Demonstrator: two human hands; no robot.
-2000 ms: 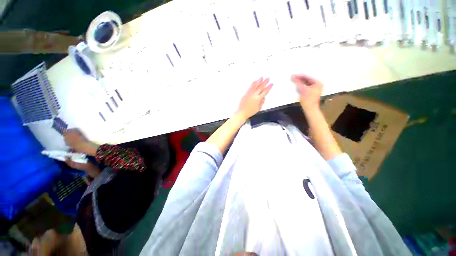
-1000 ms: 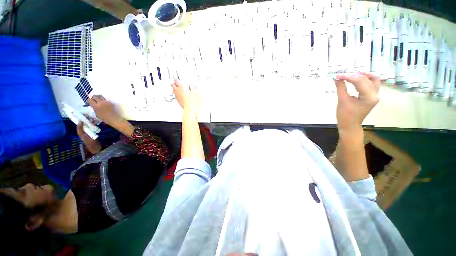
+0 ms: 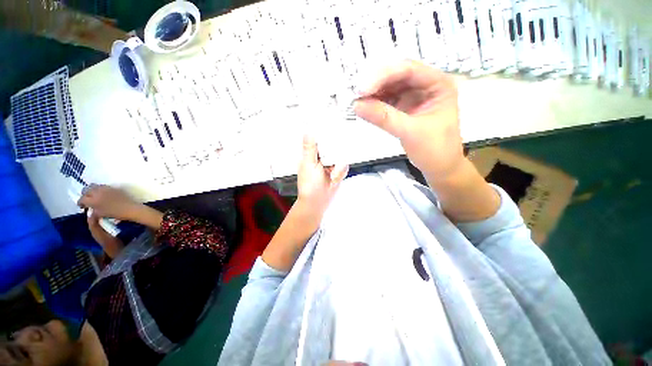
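Observation:
White units (image 3: 277, 63) with small dark strips stand in rows along the bench. My right hand (image 3: 418, 118) is raised over the middle of the bench, thumb and forefinger tips nearly together. Something small and pale may be at these fingertips, but the glare hides it. My left hand (image 3: 316, 175) is at the bench's front edge, lower left of my right hand, thumb and fingers apart. White glare between its fingers hides whether it holds a unit.
Two white rolls (image 3: 172, 27), a gridded sheet (image 3: 44, 118) and a smaller dark-celled piece (image 3: 73, 166) lie at the left. Another person's hand (image 3: 107, 202) holds a white piece there. A blue crate (image 3: 25, 221) stands left; a carton (image 3: 547, 193) is below the bench at right.
My right hand has moved left from the units at the right to mid-bench. My left hand has come back from the left-hand rows to the front edge. The view has turned.

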